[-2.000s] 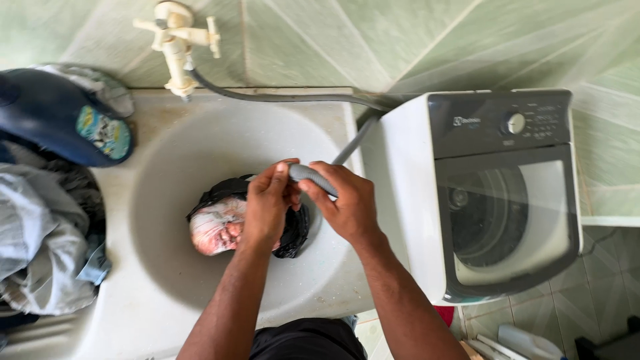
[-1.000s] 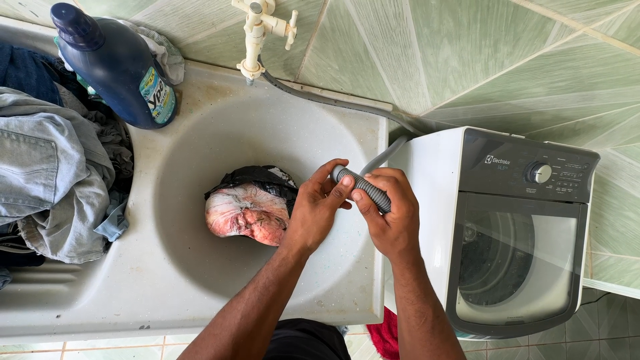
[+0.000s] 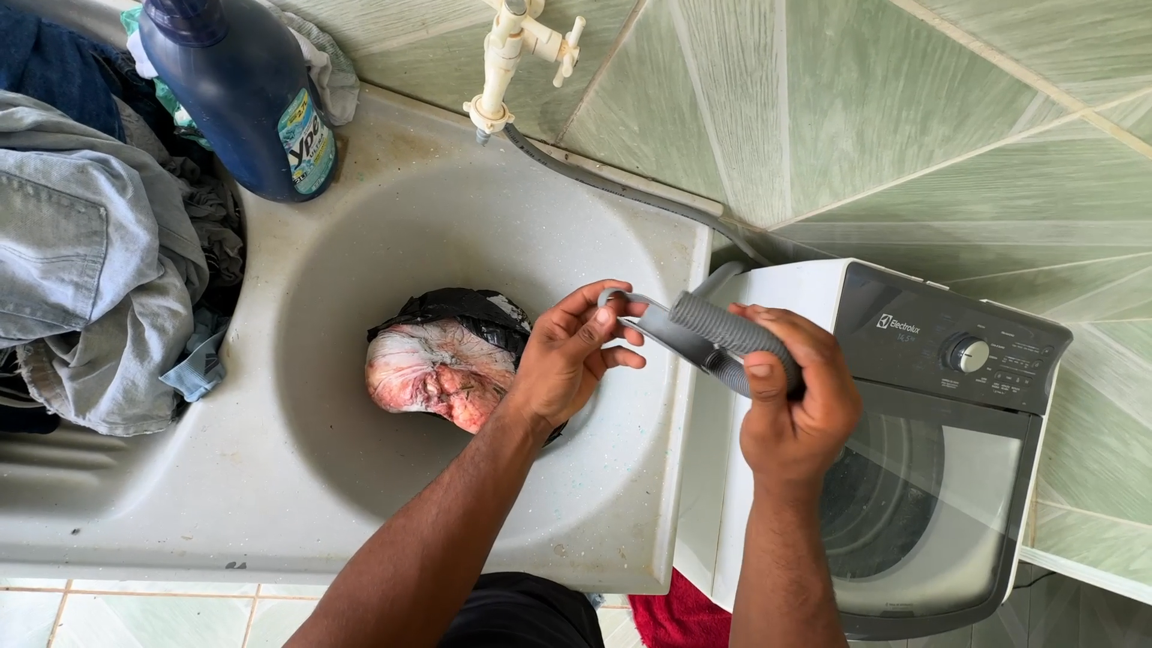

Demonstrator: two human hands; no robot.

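My right hand (image 3: 796,387) grips a grey corrugated drain hose (image 3: 720,326) over the right rim of the laundry sink (image 3: 661,504). The hose is bent, and a flat grey plastic hook-shaped holder (image 3: 661,333) lies along it. My left hand (image 3: 580,342) pinches the curved end of that holder between thumb and fingers. Below and left of my hands, a raw piece of meat (image 3: 441,373), whitish and red, lies in a black plastic bag (image 3: 463,306) in the round basin. Part of the bag is hidden behind my left hand and forearm.
An Electrolux washing machine (image 3: 954,360) stands right of the sink. A cream tap (image 3: 499,72) is on the tiled wall, with a thin grey hose (image 3: 621,187) running right from beneath it. A blue Ypê bottle (image 3: 238,99) and piled clothes (image 3: 90,261) sit left; red cloth (image 3: 679,616) lies below.
Both hands held the grey hose close together over the basin; now they are farther apart. The flat holder has come into view, with my left hand on its end. The view has shifted.
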